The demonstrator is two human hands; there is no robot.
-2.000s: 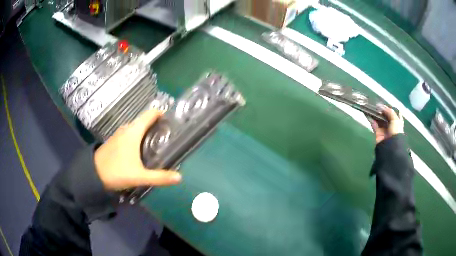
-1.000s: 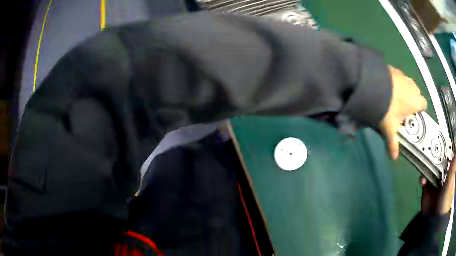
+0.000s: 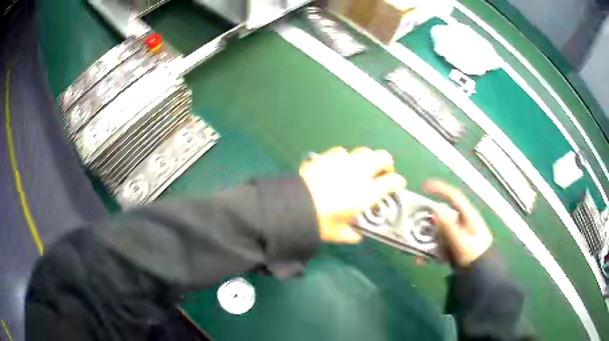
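A silver-grey three-ring plate (image 3: 399, 221) is held above the green mat, with two ring circles showing. My left hand (image 3: 347, 193) grips its left end and hides that part. My right hand (image 3: 461, 226) grips its right end, the thumb near a ring. A round white disc (image 3: 236, 296) lies alone on the mat, below my left sleeve. A stack of plates (image 3: 143, 126) stands at the left bench edge; the lowest one in view shows its rings. The hands are slightly blurred.
A red button (image 3: 154, 42) is beside the stack. Single plates (image 3: 425, 103) lie along the white-striped belt edge. A carton (image 3: 377, 18), a white plastic bag (image 3: 464, 48) and a white bottle (image 3: 567, 169) are farther back. Machine parts are at the top.
The view has swung back left from the belt side. Both hands hold the plate nearer the middle of the bench. Two seconds ago the hands were apart, each holding a plate.
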